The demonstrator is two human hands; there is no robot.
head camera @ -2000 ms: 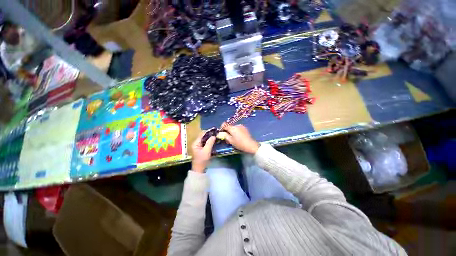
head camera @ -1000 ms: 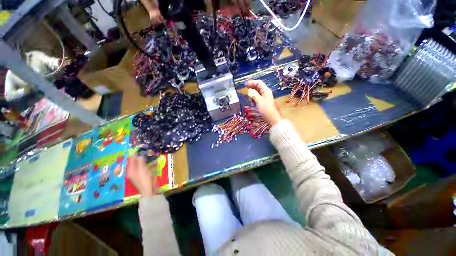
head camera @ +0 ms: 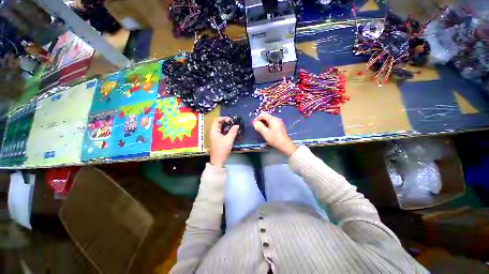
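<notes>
My left hand (head camera: 222, 140) is shut on a small black wired part (head camera: 232, 124) above the bench's front edge. My right hand (head camera: 272, 132) is just right of it, its fingertips pinched near the lead ends; a tiny reddish spot shows there, but I cannot tell what is held. Red and white wire leads (head camera: 321, 91) lie in a bundle beyond my right hand. A heap of black wired parts (head camera: 209, 72) lies beyond my left hand. The silver-white bench machine (head camera: 272, 48) stands behind the leads.
A red-black tangle of wired assemblies (head camera: 394, 45) lies right of the machine, with more wired parts in clear plastic (head camera: 466, 43) at the far right. Bright printed panels (head camera: 126, 120) cover the bench at left. An open box with clear bags (head camera: 423, 174) sits under the right bench edge.
A second ago my hands were apart, the right beside the machine and the left over the printed panels. Now both are close together at the front edge, the left with a black part.
</notes>
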